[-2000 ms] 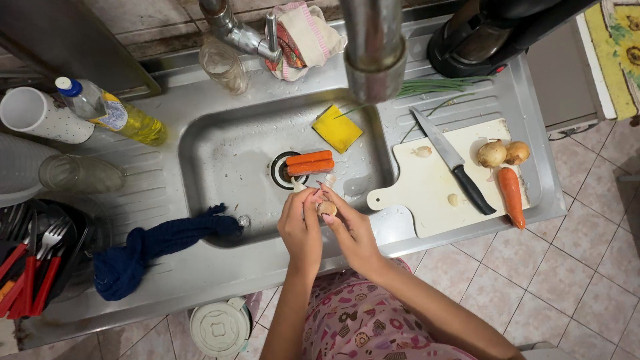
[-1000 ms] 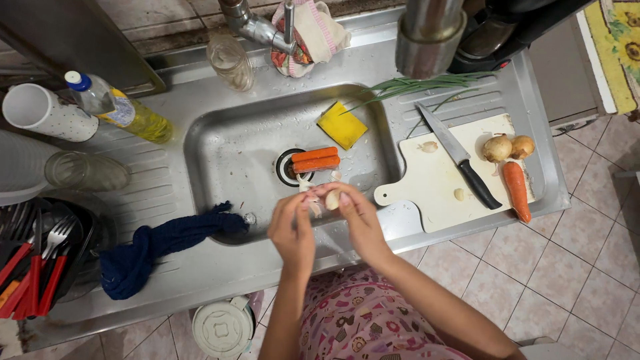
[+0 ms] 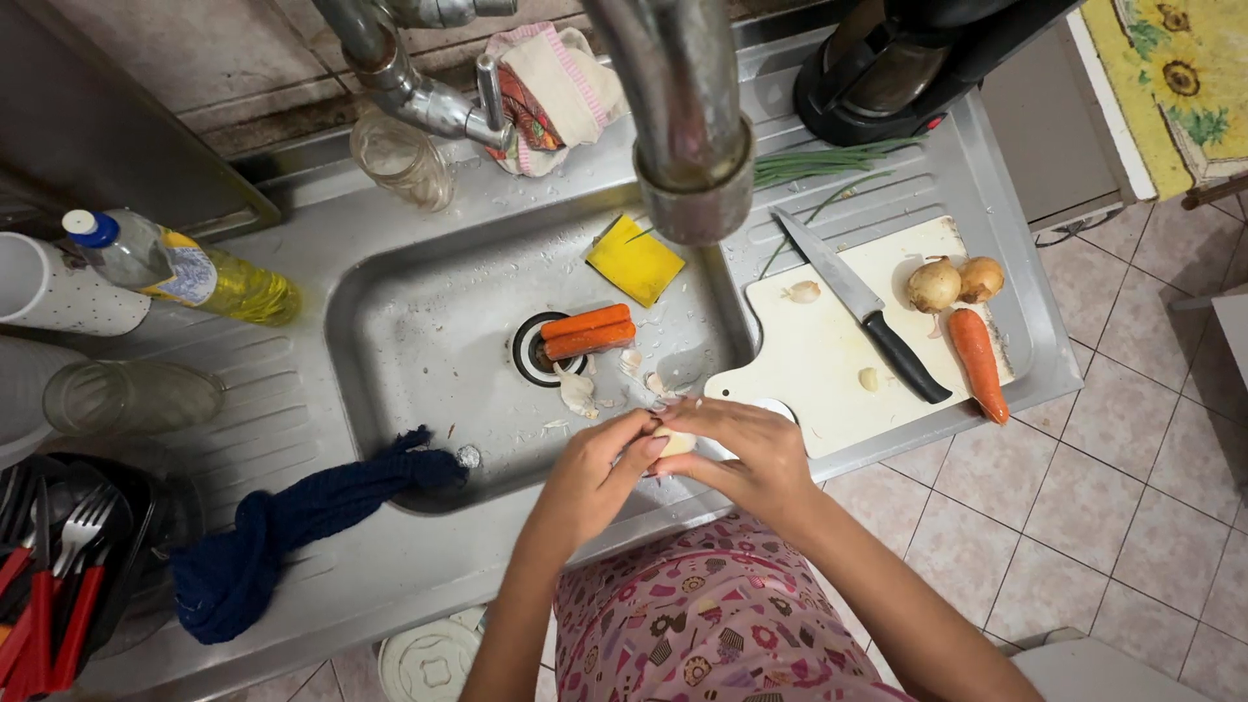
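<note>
Both hands meet over the sink's front rim around a garlic clove (image 3: 675,443). My left hand (image 3: 600,475) pinches its left side, and my right hand (image 3: 756,456) grips it from the right. Beyond them in the steel sink (image 3: 439,331) lie garlic skins (image 3: 577,392), two orange carrot pieces (image 3: 590,331) beside the drain and a yellow sponge (image 3: 635,261). On the white cutting board (image 3: 819,361), right of my hands, rest a black-handled knife (image 3: 863,307), a garlic clove (image 3: 868,378), another clove (image 3: 802,292), two onions (image 3: 933,285) and a carrot (image 3: 978,363).
A faucet (image 3: 694,127) overhangs the sink's back edge. A navy cloth (image 3: 292,526) drapes over the left front rim. Leftward stand an oil-like yellow bottle (image 3: 185,268), a glass (image 3: 132,397) and a cutlery rack (image 3: 117,546). Green stalks (image 3: 819,166) lie before a coffee maker (image 3: 887,68).
The hands have stayed together over the sink's front rim, and their fingers have closed in around the clove. The sponge and carrot pieces have not plainly moved.
</note>
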